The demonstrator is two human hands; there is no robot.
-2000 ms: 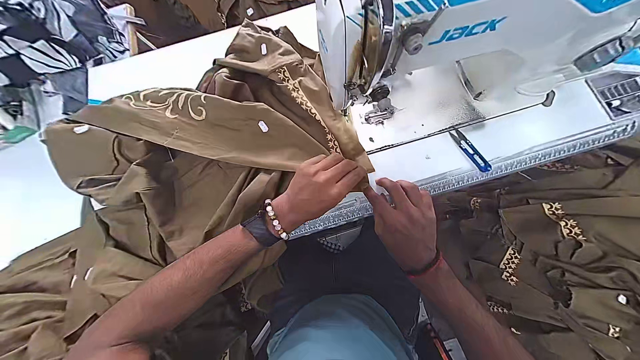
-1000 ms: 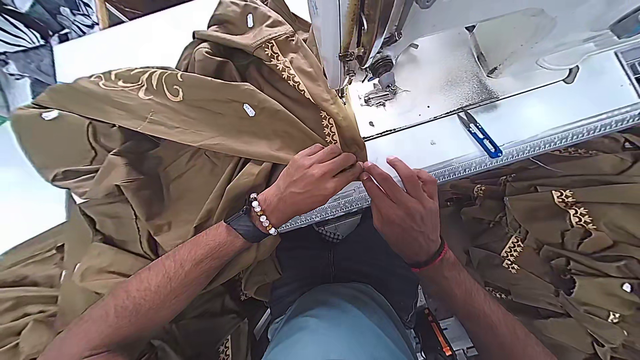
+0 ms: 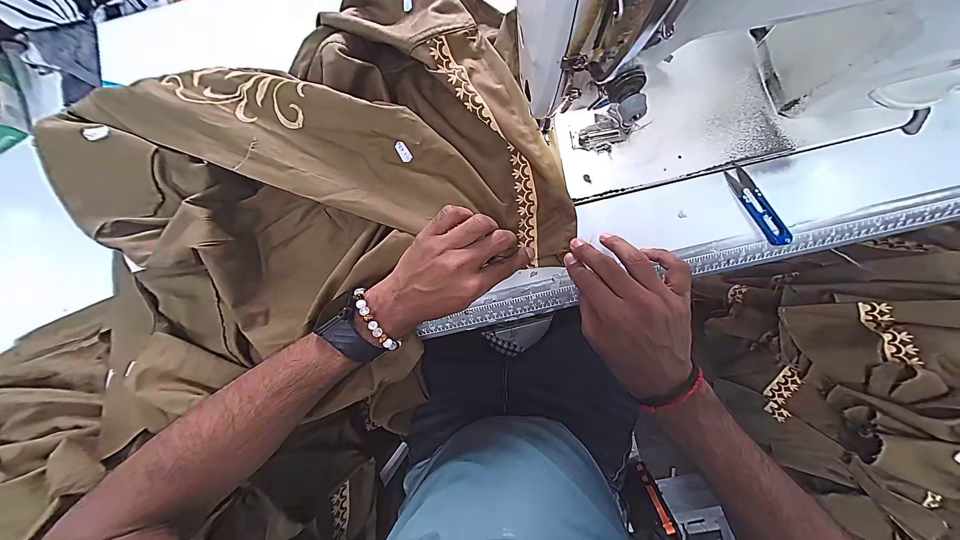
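Note:
Olive-brown fabric with gold embroidery lies in folds on the white table, left of the presser foot. An embroidered border strip runs down toward the table's front edge. My left hand pinches the fabric near the strip's lower end, fingers curled, wearing a beaded bracelet and a dark wristband. At the fabric's lower right corner is my right hand, fingertips touching the corner, fingers bent; whether it grips the cloth is not clear. Blue thread snips lie to the right of both hands.
The sewing machine stands at the back right. A measuring tape runs along the table's front edge. More embroidered brown fabric is heaped below the table at right. Black-and-white cloth lies at the far upper left.
The fabric's lower end, folded to a narrow point between my fingertips two seconds ago, now lies flatter and wider. My hands have moved apart, with the corner between them.

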